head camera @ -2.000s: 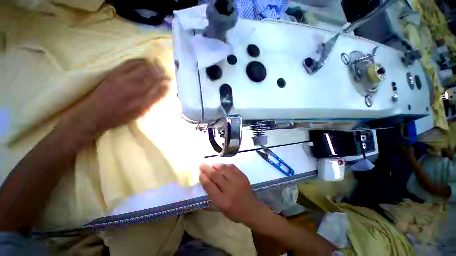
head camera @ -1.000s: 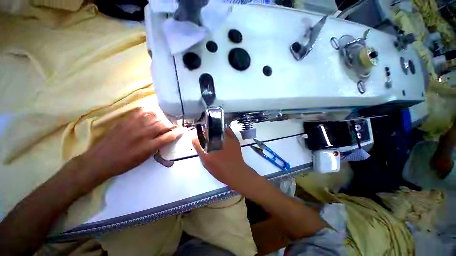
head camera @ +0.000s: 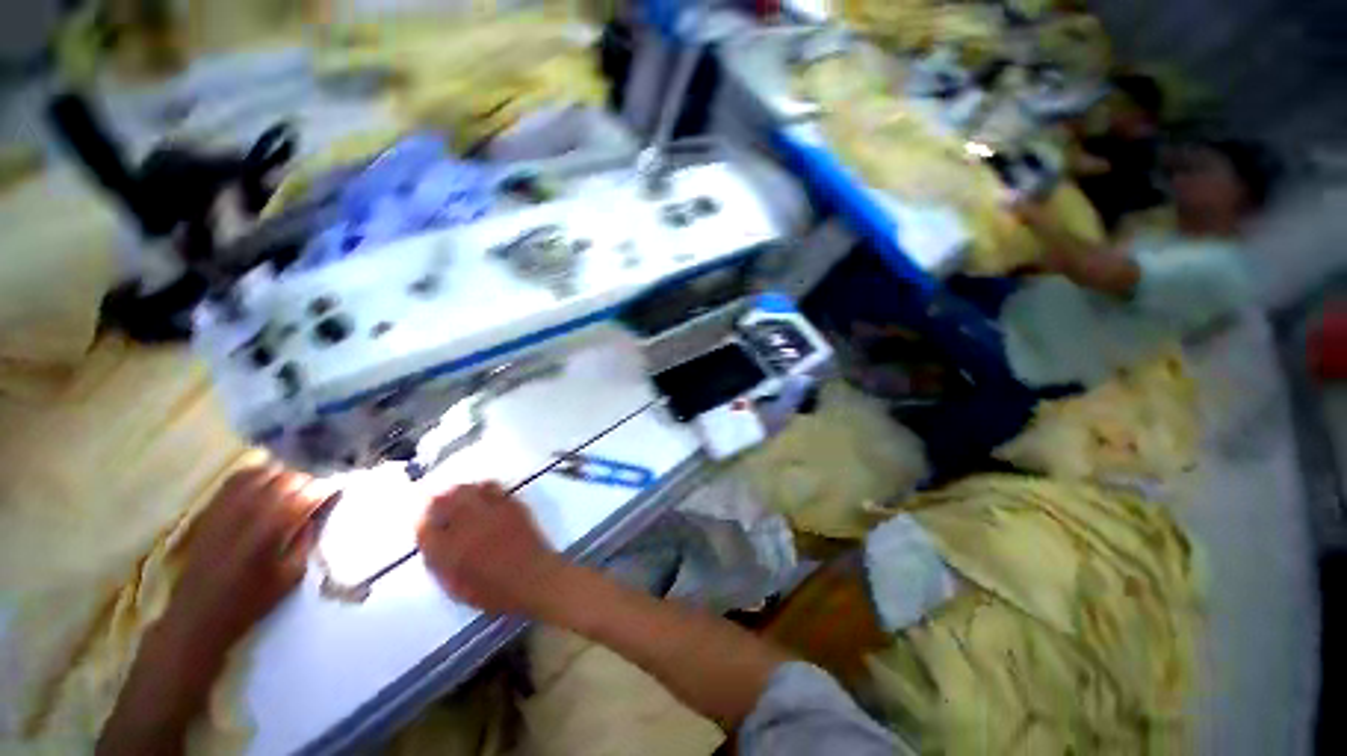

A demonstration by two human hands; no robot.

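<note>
Pale yellow cloth (head camera: 111, 488) lies at the left of the white sewing machine head (head camera: 473, 303). My left hand (head camera: 244, 539) rests at the cloth's edge, left of the lit needle area; blur hides whether its fingers grip the cloth. My right hand (head camera: 480, 544) is on the white machine bed, right of the bright lamp spot, with fingers curled; I cannot tell if anything is in it. The needle and presser foot are lost in glare and blur.
Blue snips (head camera: 606, 470), a black phone (head camera: 709, 380) and a small white box (head camera: 731, 428) lie on the table's right part. Heaped yellow cloth (head camera: 1064, 591) is at the right. A blue-white bundle (head camera: 399, 192) is behind the machine. Another person (head camera: 1152, 296) sits at upper right.
The view has swung up and right, showing the neighbouring table and person. My right hand has moved away from under the machine head, back along the bed. My left hand stays by the cloth.
</note>
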